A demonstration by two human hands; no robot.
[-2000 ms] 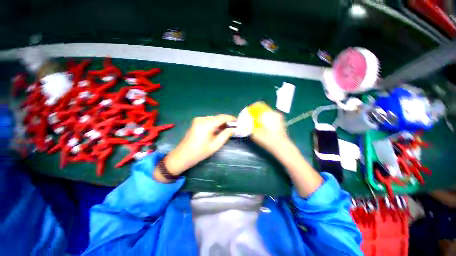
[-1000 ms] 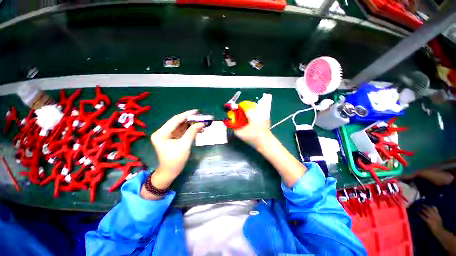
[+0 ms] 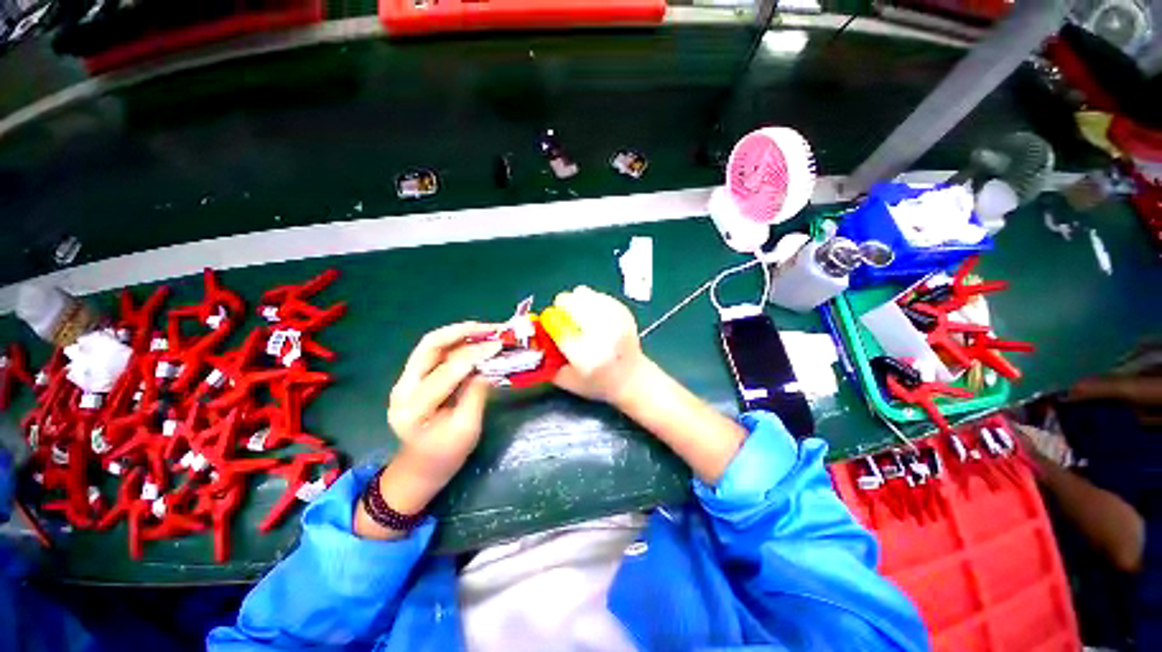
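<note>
My left hand holds a small watch unit between its fingertips, in front of my chest above the green bench. My right hand, with yellow finger cots, is closed around a red spring clamp. The clamp's end meets the watch unit; whether its jaws bear on the unit is hard to tell, as the fingers hide part of both.
A pile of red clamps lies at left. At right are a pink fan, a phone, a bottle, a blue box and a green basket with clamps. A red tray sits below the bench edge. Small units lie on the conveyor.
The clamp in my right hand has come to the watch unit in my left hand, and the hands are closer together. The white piece seen on the bench between them no longer shows there.
</note>
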